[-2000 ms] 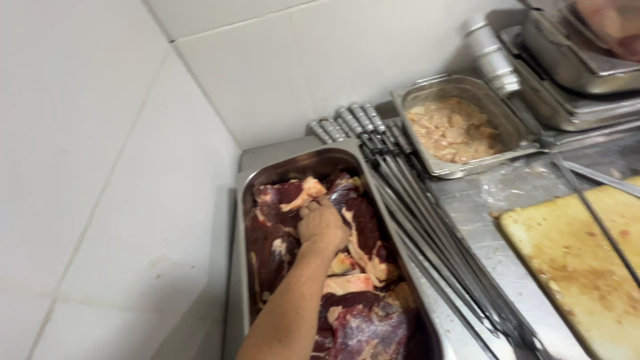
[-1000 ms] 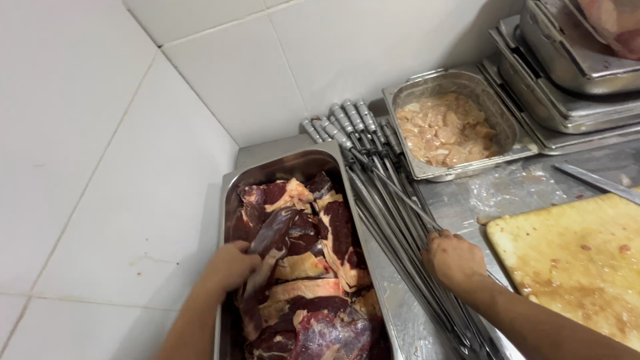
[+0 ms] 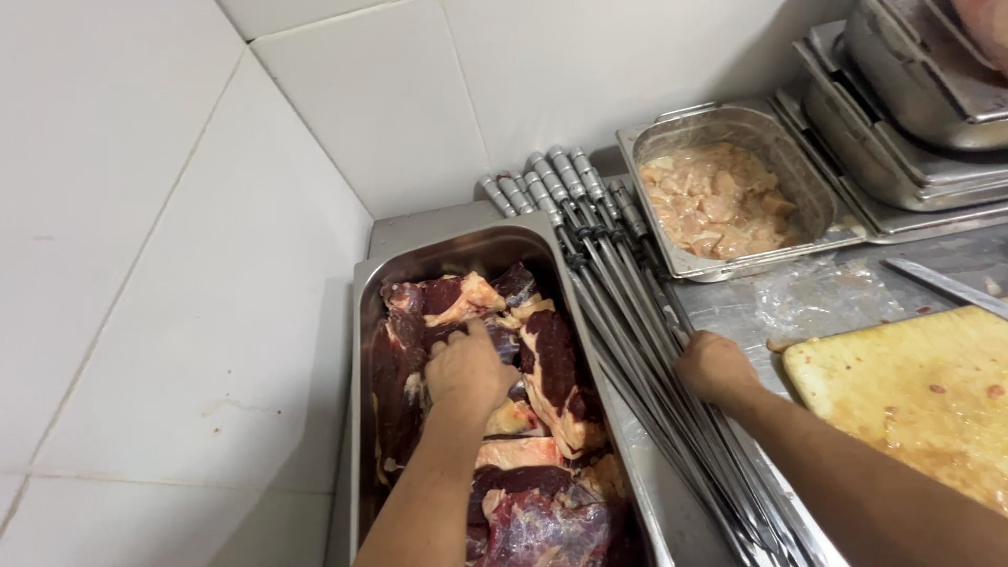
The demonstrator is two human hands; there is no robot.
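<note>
My left hand (image 3: 470, 370) lies palm down on pieces of raw red meat (image 3: 551, 520) inside a deep steel pan (image 3: 365, 315); its fingers are spread a little, and what is under the palm is hidden. Just right of the pan, a bundle of long metal skewers (image 3: 646, 339) with ribbed grey handles leans toward the wall. My right hand (image 3: 715, 366) is curled at the right edge of the bundle, closed around a thin metal skewer (image 3: 676, 303) whose shaft shows above the fist.
Behind my right hand stands a smaller steel pan (image 3: 685, 268) of pale marinated meat pieces (image 3: 720, 197). Stacked steel pans (image 3: 890, 165) fill the back right. A yellow cutting board (image 3: 906, 370), a knife blade (image 3: 945, 285) and plastic film (image 3: 823, 295) lie at the right. A tiled wall (image 3: 197, 315) borders the left.
A second ago my left hand was at the pan's left side on a meat piece; now it is farther right, over the middle. My right hand, out of view two seconds ago, stays by the skewers.
</note>
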